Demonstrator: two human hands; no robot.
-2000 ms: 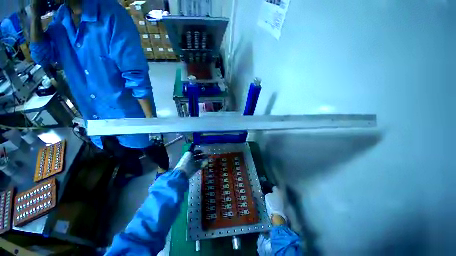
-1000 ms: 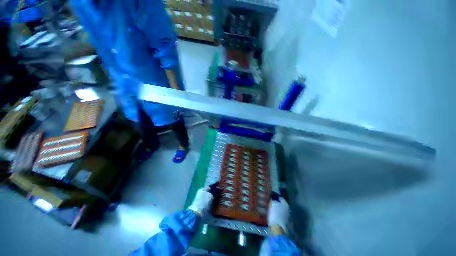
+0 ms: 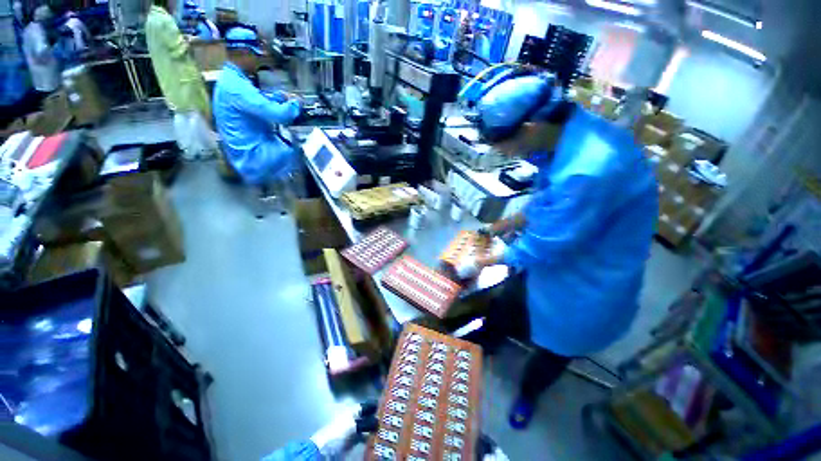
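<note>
An orange-brown carrier tray (image 3: 426, 396) with three rows of small pale-and-dark parts is held up at the bottom centre. My left hand (image 3: 347, 427), in a white glove with dark fingertips, grips its left edge. My right hand (image 3: 491, 448) shows only as a small patch at the tray's lower right edge, cut off by the picture's rim; its fingers are hidden. Two more filled trays, one (image 3: 376, 248) behind the other (image 3: 420, 286), lie on the metal table ahead. Another tray (image 3: 468, 248) is at a co-worker's hands.
A co-worker in a blue smock (image 3: 590, 225) stands at the table's right side. A long yellow-brown carton (image 3: 351, 302) stands at the table's left end. A black crate (image 3: 135, 369) is at the lower left. A cart (image 3: 675, 387) is at the right. Other workers are farther back.
The view has turned left, away from the printer towards the table. The tray has been lifted off the printer bed and is now held up in front of me.
</note>
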